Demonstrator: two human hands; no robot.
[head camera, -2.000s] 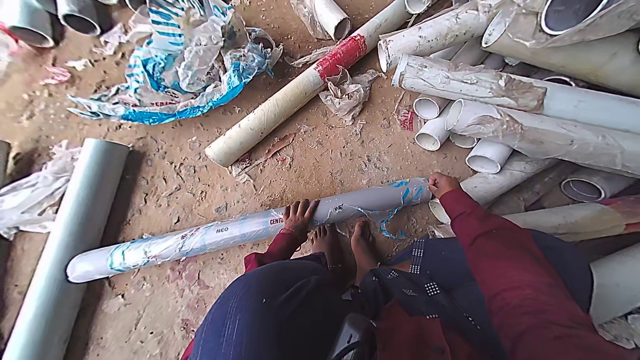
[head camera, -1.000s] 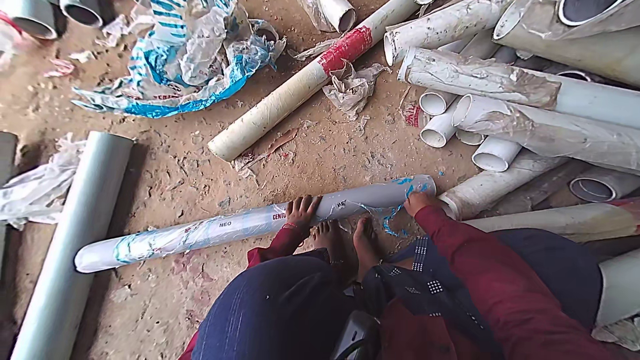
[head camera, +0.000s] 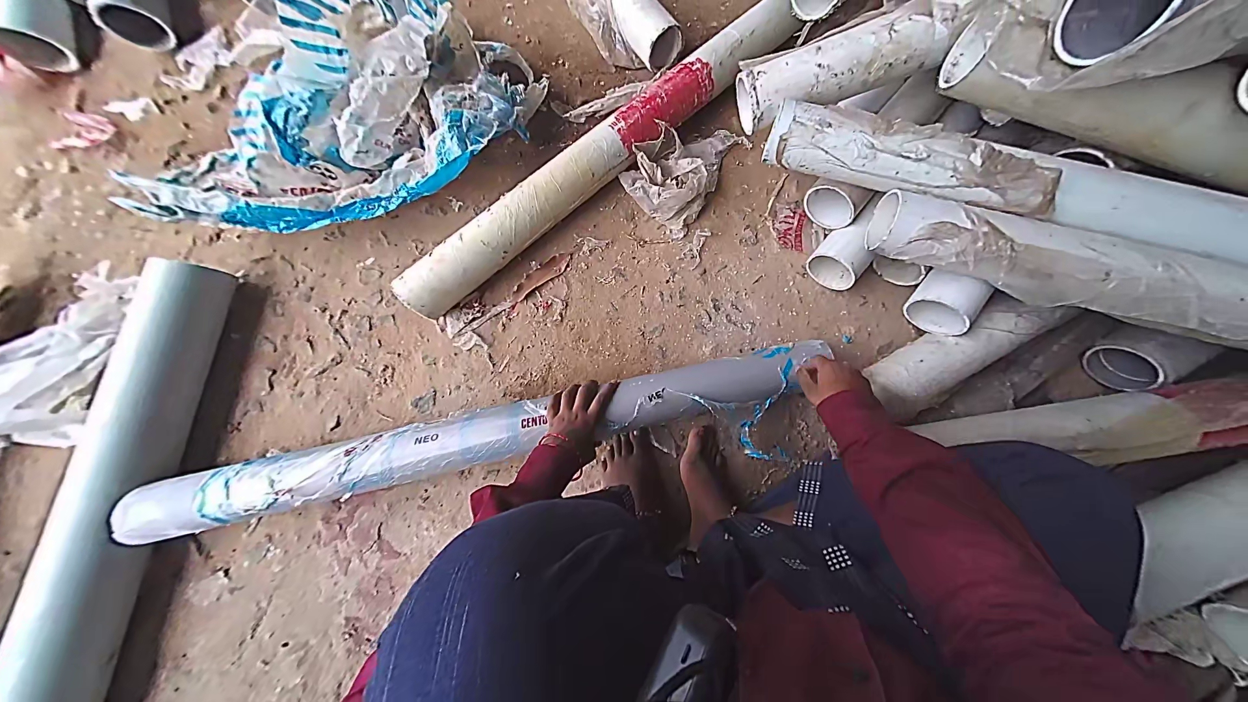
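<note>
A grey plastic pipe (head camera: 688, 386) lies across the ground in front of my bare feet, its left part covered in clear printed plastic wrap (head camera: 322, 473). My left hand (head camera: 577, 413) rests over the middle of the pipe with its fingers across the top. At the right end my right hand (head camera: 827, 376) has its fingers closed at the pipe's rim; whether they pinch wrap there cannot be told. Torn blue and clear strips of wrap (head camera: 756, 434) hang from the pipe beside my right hand. The pipe's left end rests on a thicker grey pipe (head camera: 136, 419).
Many pipes, some in torn wrap (head camera: 916, 166), are piled at the right. A cream pipe with a red band (head camera: 526, 219) lies beyond my hands. Crumpled blue and white plastic wrapping (head camera: 341, 127) is at the upper left, more clear plastic (head camera: 58, 361) at the left edge.
My right hand has moved from the outer end of the pipe to the near side of its right end. My left hand stays on the middle.
</note>
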